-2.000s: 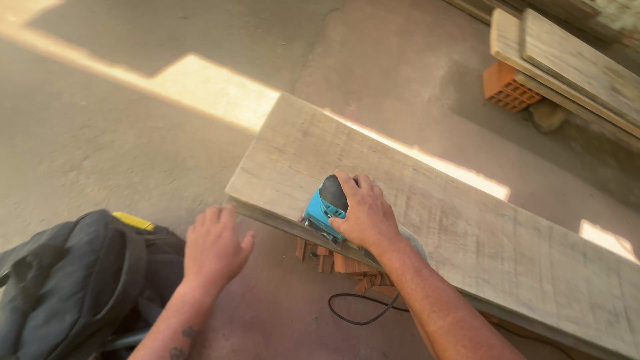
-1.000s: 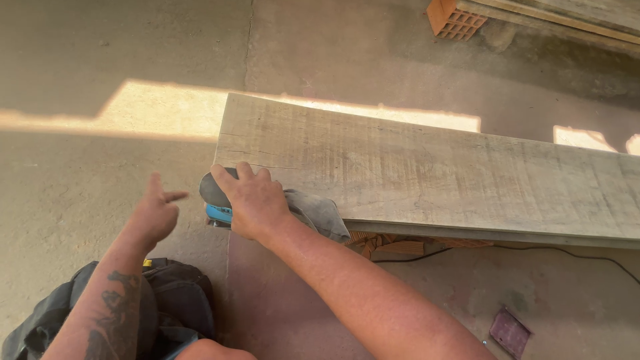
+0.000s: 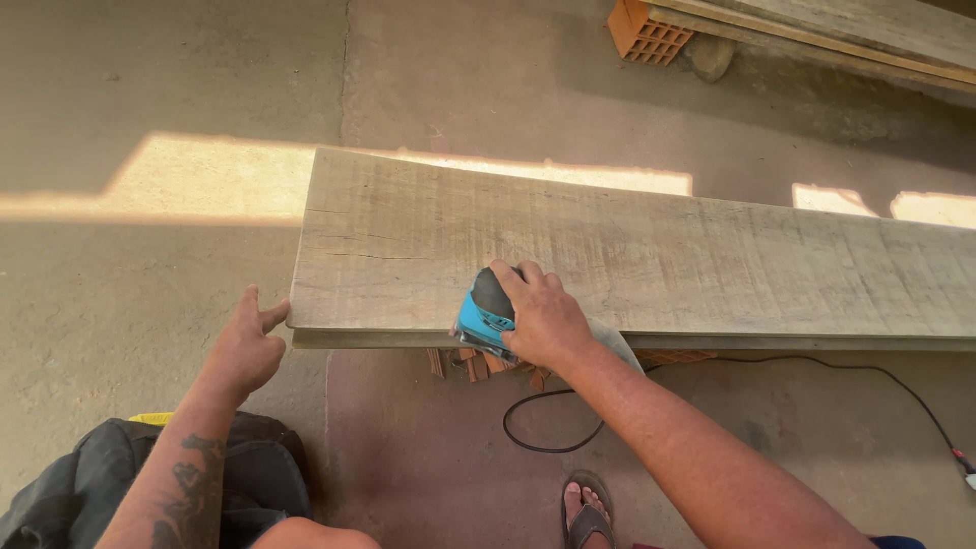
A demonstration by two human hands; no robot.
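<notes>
A blue and black electric sheet sander (image 3: 486,316) sits tilted at the near long edge of a wide wooden plank (image 3: 686,267). My right hand (image 3: 543,316) grips its black top; a greyish dust bag (image 3: 616,343) shows partly behind the wrist. Beside the plank's left end, my left hand (image 3: 248,347) holds nothing, with a finger and the thumb spread apart. Its thumb tip is close to the near left corner; whether it touches cannot be told. Cracks run through the plank near that end. The sander's underside is hidden.
Broken brick pieces (image 3: 476,366) lie under the plank. A black power cord (image 3: 553,450) loops on the floor and runs right. A dark backpack (image 3: 263,465) rests at lower left. More boards (image 3: 839,38) lie on a hollow orange brick (image 3: 648,34) at upper right. My sandalled foot (image 3: 585,511) is below.
Since one second ago, my right hand and the sander have moved right along the near edge, away from the plank's left corner. My left hand has come closer to that corner.
</notes>
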